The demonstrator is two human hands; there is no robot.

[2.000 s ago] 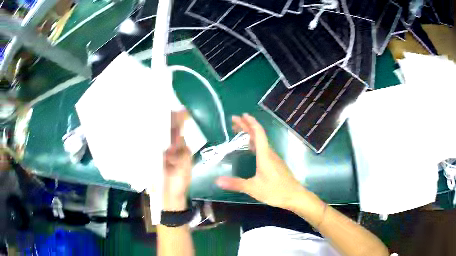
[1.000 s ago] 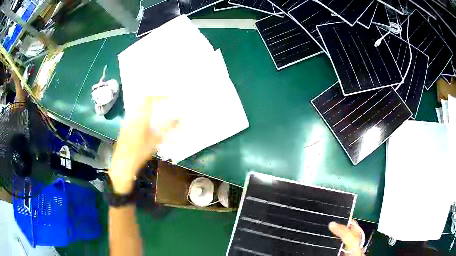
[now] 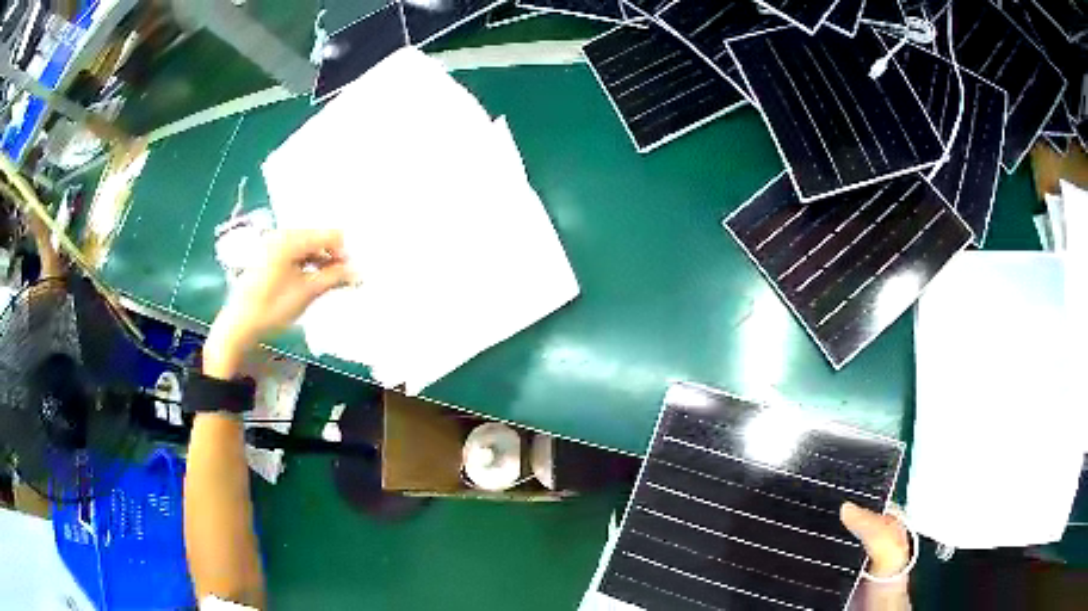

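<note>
My right hand (image 3: 879,543) holds a black solar panel (image 3: 758,495) by its right edge at the bench's front edge, thumb on the striped face. A white cord loops by the wrist, and a white edge shows behind the panel's lower left. My left hand (image 3: 286,284) is at the left edge of the white sheet stack (image 3: 442,227), fingers curled; I cannot tell if it pinches anything. A small whitish lump (image 3: 242,242), perhaps a tape dispenser, is just behind this hand, partly hidden.
Loose solar panels (image 3: 835,113) lie heaped at the back right of the green bench (image 3: 644,251). A white pile (image 3: 996,406) is at right. An open carton (image 3: 418,448) with white rolls is below the bench edge. A fan (image 3: 54,400) and blue crate (image 3: 131,525) are at left.
My right hand, empty two seconds ago, now holds the panel, which has shifted slightly right since one second ago. My left hand has moved left from over the white stack towards the lump.
</note>
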